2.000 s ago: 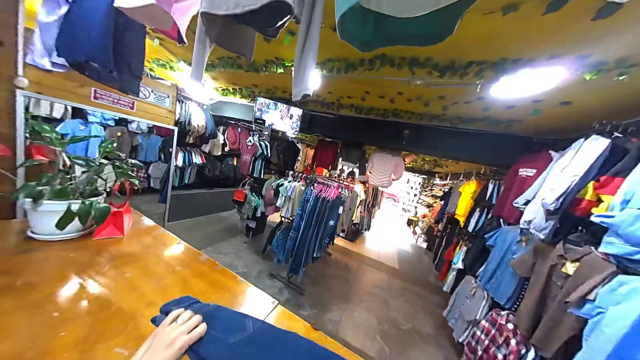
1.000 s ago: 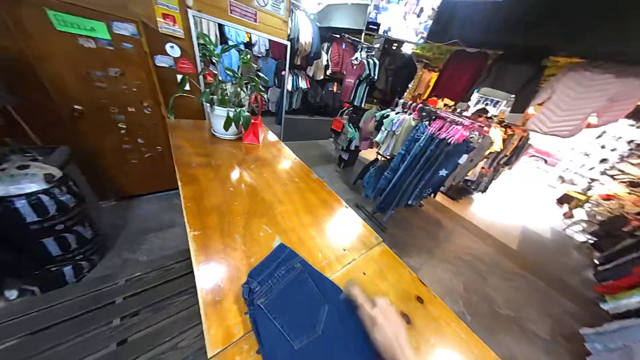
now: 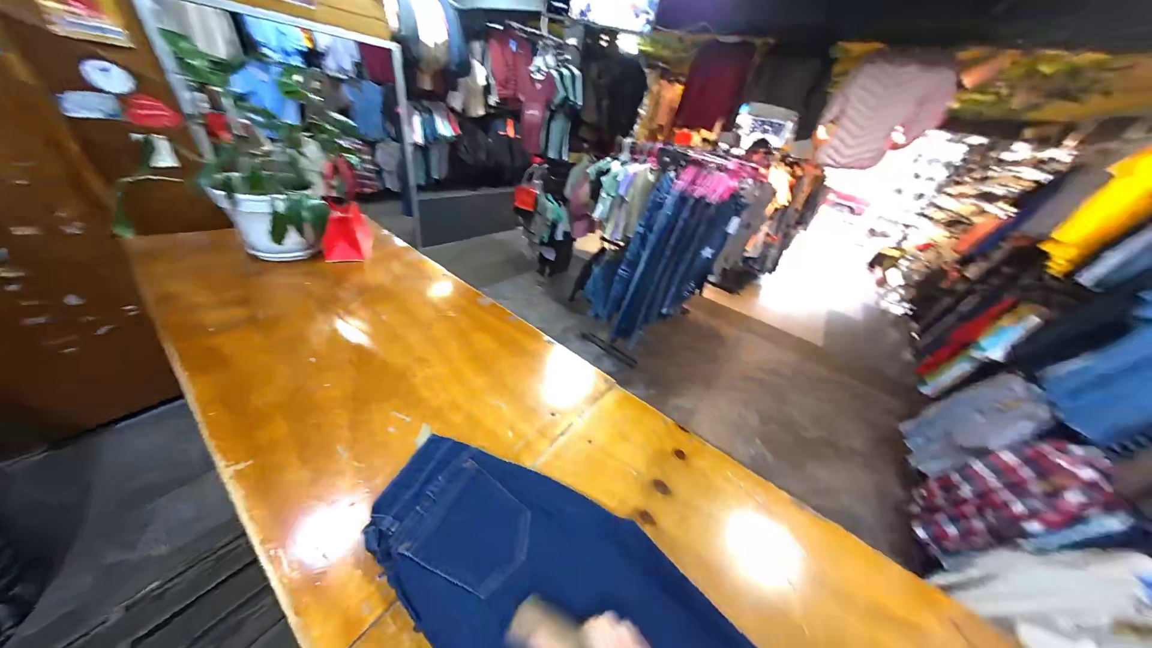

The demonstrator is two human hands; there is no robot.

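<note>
A folded pair of dark blue jeans (image 3: pixel 558 540) lies on the varnished wooden counter (image 3: pixel 297 396), its waistband towards the upper left and a back pocket facing up. Blurred skin of my bare hands (image 3: pixel 576 627) shows at the bottom edge, over the lower part of the jeans. Two pale patches lie side by side there; whether they are one hand or both, I cannot tell. Finger positions and any grip on the denim are hidden by the blur and the frame edge. A small pale tag or scrap (image 3: pixel 423 436) sticks out by the waistband.
A potted plant (image 3: pixel 270 220) and a small red bag (image 3: pixel 346 232) stand at the counter's far end. Beyond the counter, a rack of jeans (image 3: pixel 670 243) stands on the floor. Clothes, including a plaid shirt (image 3: pixel 1017 495), line the right side. A brown door (image 3: pixel 72 270) is at left.
Compared with one second ago, the hand seen at the right side of the jeans is now lower in view, over the denim near the bottom edge. The view has swung since the earliest frame.
</note>
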